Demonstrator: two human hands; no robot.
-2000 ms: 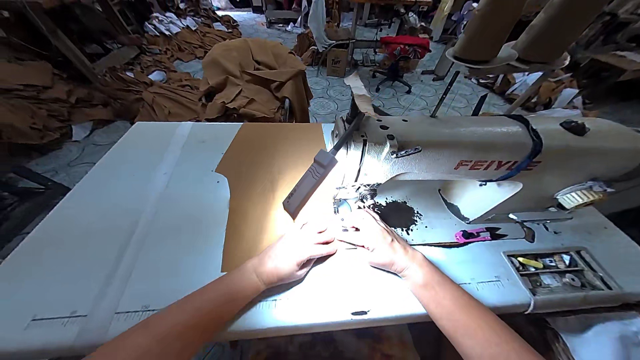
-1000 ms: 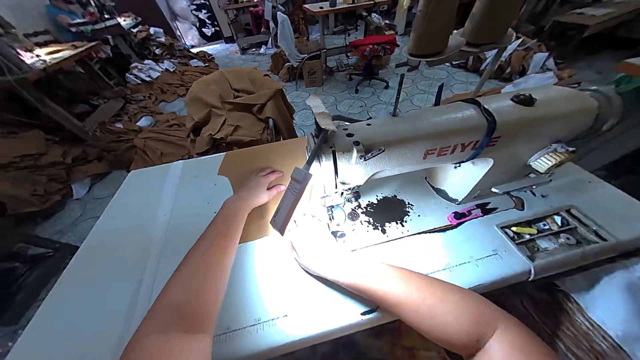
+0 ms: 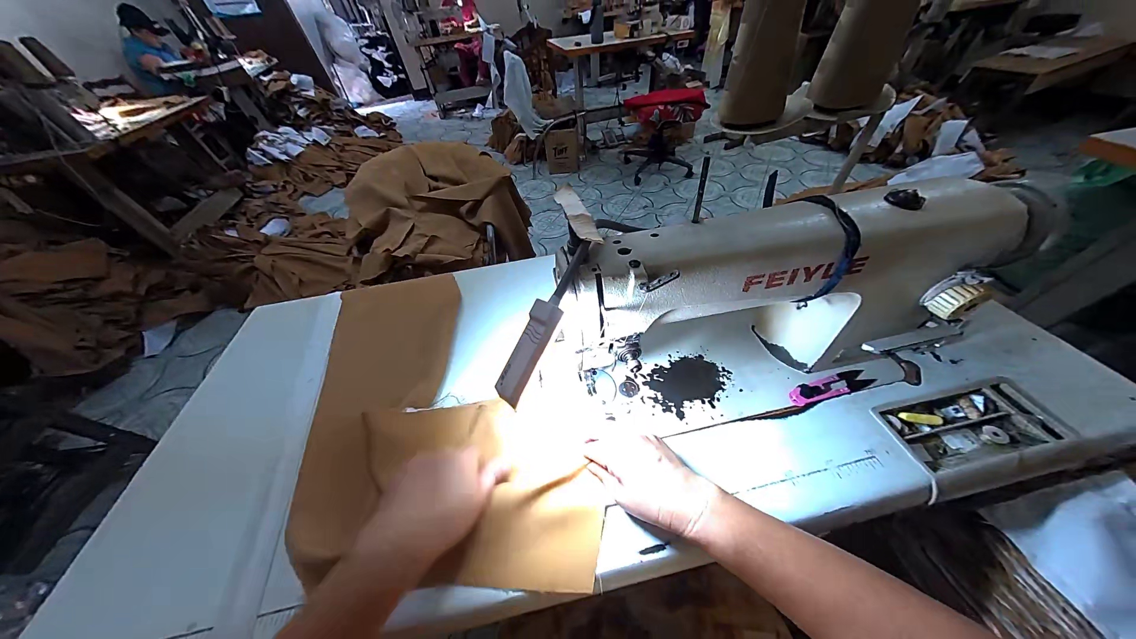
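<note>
Tan fabric (image 3: 382, 355) lies on the white sewing table, with a folded-over part toward the front edge. My left hand (image 3: 444, 493), blurred, is on the folded part, thumb and fingers bent; whether it pinches the cloth I cannot tell. My right hand (image 3: 652, 479) is at the fabric's right edge, its fingertips together on the cloth in the bright light. Just behind the hands stands the needle area of an industrial sewing machine (image 3: 692, 266). A slim lamp (image 3: 530, 351) hangs left of the needle. Pink thread snips (image 3: 825, 389) lie on the machine bed.
A recessed tray (image 3: 976, 426) with bobbins and small parts is at the right. Brown fabric covers a chair (image 3: 435, 204) beyond the table, and piles of it (image 3: 80, 293) lie on the floor at left. A person (image 3: 146, 53) sits at the far left. Thread cones stand above the machine.
The tan fabric, flat beside the lamp before, now reaches the table's front edge with a part folded over. My left hand has come nearer to me from the fabric's far part.
</note>
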